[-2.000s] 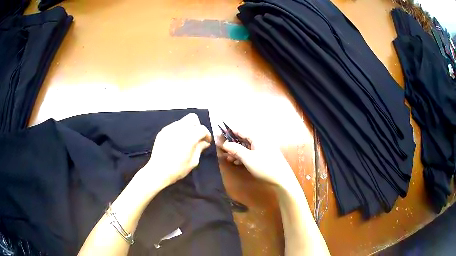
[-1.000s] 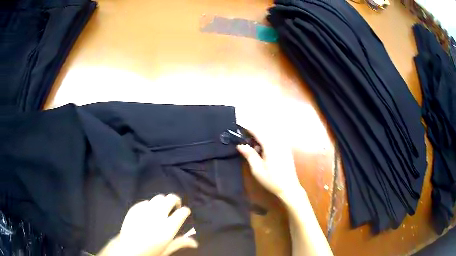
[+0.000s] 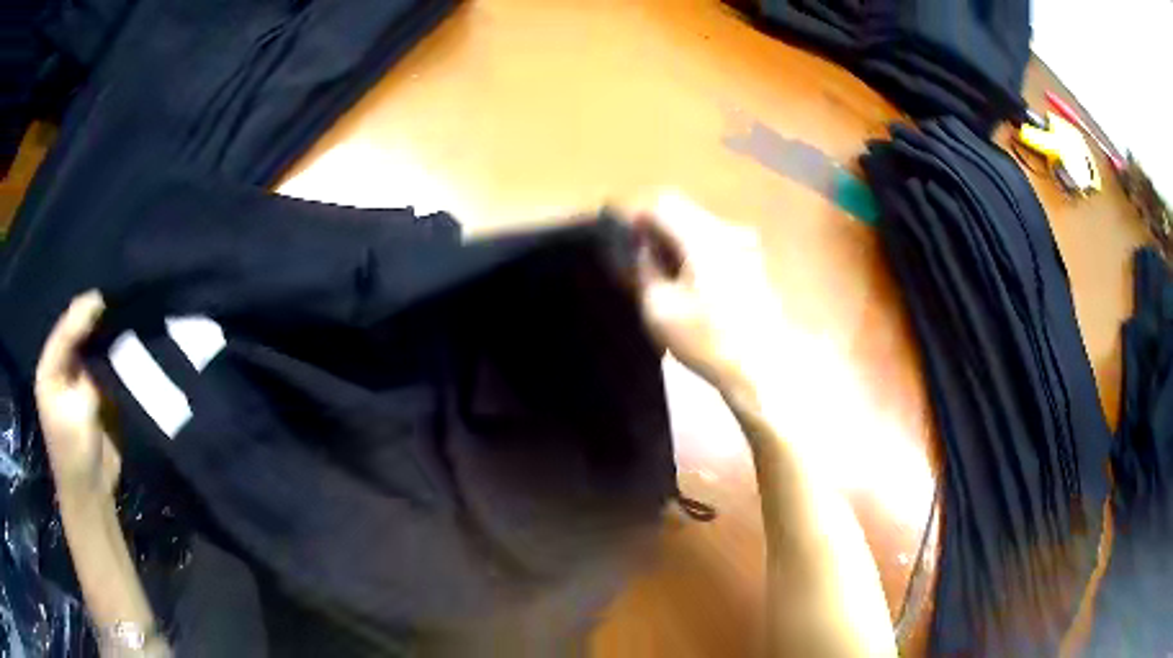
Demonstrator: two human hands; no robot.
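A black garment is spread open between my hands, partly lifted and blurred. My left hand holds its left edge, beside two white labels on the cloth. My right hand grips the garment's upper right corner. A dark shape shows within the right fingers; I cannot tell if it is the thread snips. A small dark loop sticks out at the garment's lower right edge.
A long fanned stack of black garments lies at right on the orange-brown table. More black garments lie at far right, top right and upper left. A yellow-and-white item is at upper right. Shiny crinkled plastic is lower left.
My left hand has moved far left and taken the garment's edge. My right hand has moved up with the garment's corner. The garment is lifted and opened, showing white labels. The view has shifted.
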